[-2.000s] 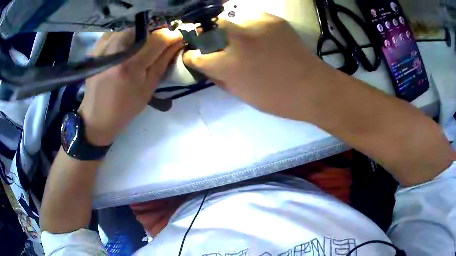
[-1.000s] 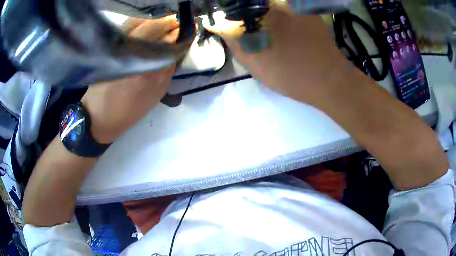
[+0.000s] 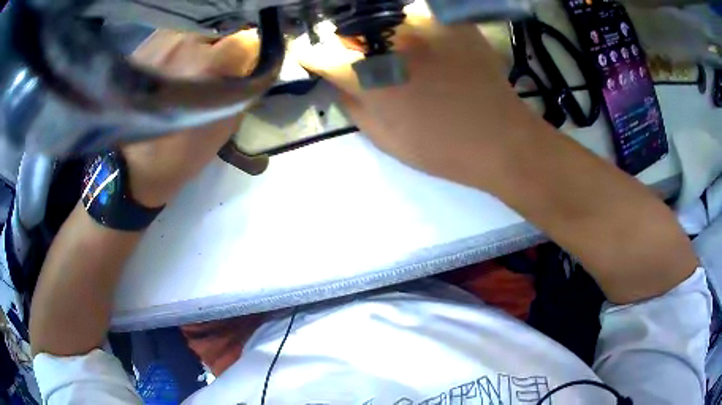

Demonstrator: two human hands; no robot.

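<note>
The sewing machine head crosses the top of the view, with its needle area [image 3: 317, 35] under a bright lamp. My left hand [image 3: 190, 87] is at the left of the needle area, partly behind a blurred machine part. My right hand [image 3: 404, 87] is at the right of it, partly behind a spring and a small metal block [image 3: 381, 71]. The fingertips of both hands are close together in glare. Whether they hold cloth or thread cannot be told. The pale needle plate area [image 3: 297, 119] shows between and below the hands.
Black-handled shears [image 3: 558, 79] lie right of my right hand, beside a phone [image 3: 625, 95] with a lit screen. The white table [image 3: 332, 213] has a measuring scale along its front edge. Cloth is heaped at the left edge [image 3: 36, 186].
Over the last second, the pale rounded shape below the needle has gone and a dark gap shows there. Both hands stay by the needle. The view has shifted slightly.
</note>
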